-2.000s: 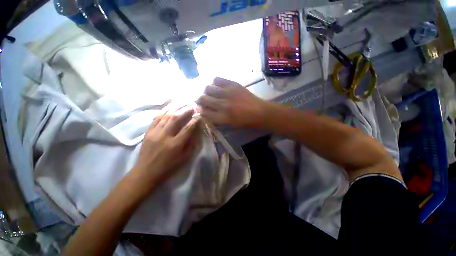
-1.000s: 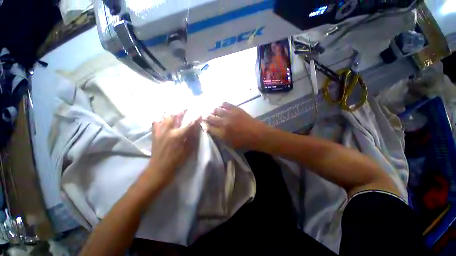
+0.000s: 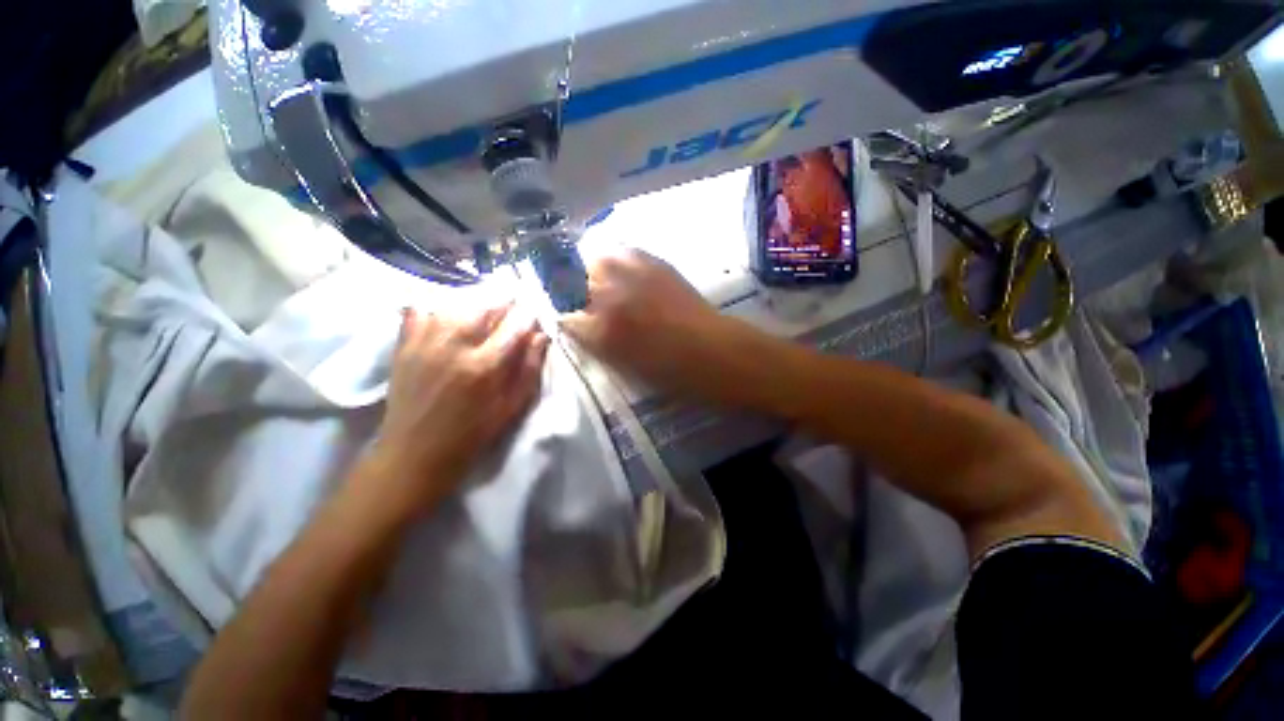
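Observation:
A large pale garment (image 3: 310, 521) lies left of and under the white machine head (image 3: 676, 85), draping over the table's front edge into the lap. A narrow cream strip (image 3: 608, 402) runs from the needle area down along it. My left hand (image 3: 458, 369) lies on the cloth, fingers spread, just in front of the presser foot (image 3: 563, 275). My right hand (image 3: 634, 313) is right beside the foot, fingers curled at the strip's edge; its fingertips are partly hidden behind the foot, so its grip is unclear.
A lit phone (image 3: 806, 218) lies under the machine arm. Yellow-handled scissors (image 3: 1010, 286) and a small dark metal tool (image 3: 965, 226) lie to its right. More pale cloth (image 3: 1070, 409) hangs at right, beside a blue basket (image 3: 1260, 465) with red items.
The view has shifted, showing more of the machine head. My right hand has moved forward beside the foot. My left hand has flattened and spread, and the two hands are farther apart.

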